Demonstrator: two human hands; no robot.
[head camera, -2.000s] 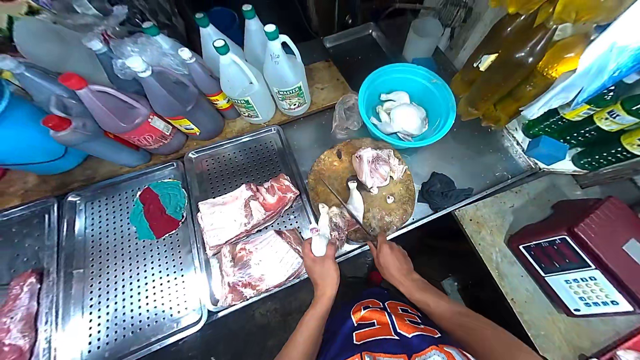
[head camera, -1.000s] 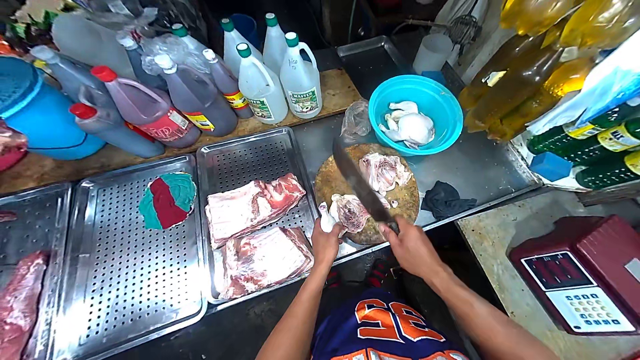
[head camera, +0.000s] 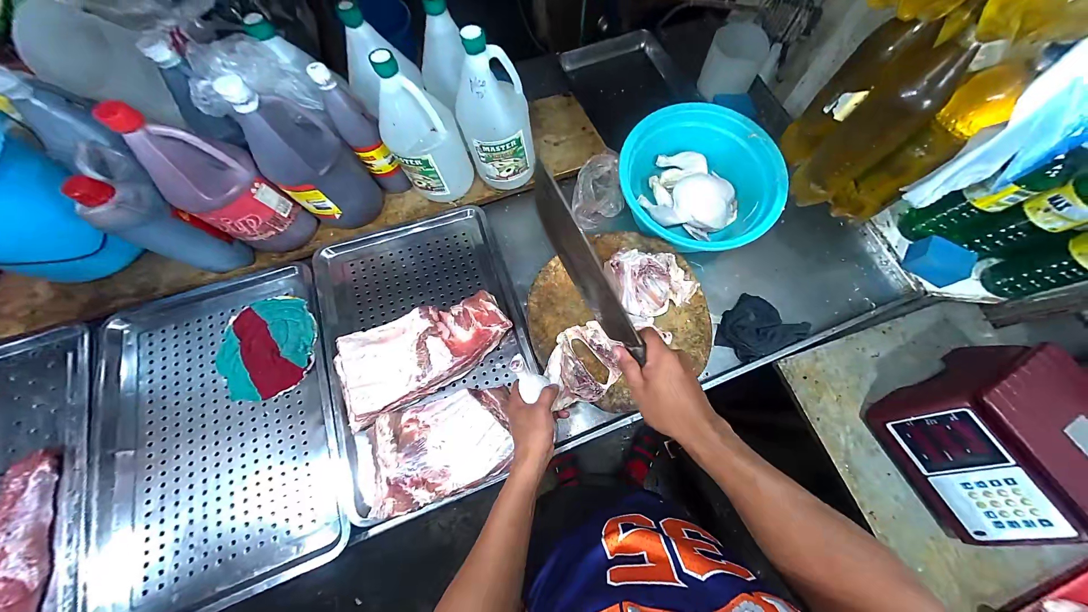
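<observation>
My right hand [head camera: 667, 387] grips the handle of a large knife [head camera: 578, 246], its long blade raised over the round wooden chopping block [head camera: 552, 297] and pointing up and to the left. My left hand [head camera: 533, 421] holds a raw chicken piece [head camera: 586, 361] by its leg end at the block's near left edge. Another piece of raw chicken [head camera: 648, 280] lies on the far part of the block. Beyond the block, a whole raw chicken [head camera: 693, 195] sits in a turquoise plastic basin [head camera: 756, 229].
Left of the block, a perforated metal tray [head camera: 399, 242] holds slabs of raw meat [head camera: 416, 353]. Plastic jugs [head camera: 497, 119] line a wooden shelf behind. A dark cloth [head camera: 756, 327] lies right of the block. A red digital scale [head camera: 986, 450] stands at the right.
The knife was low on the block two seconds ago; one second ago it was raised, and it remains so. My left hand keeps hold of the chicken, which now lies spread over the block's near part.
</observation>
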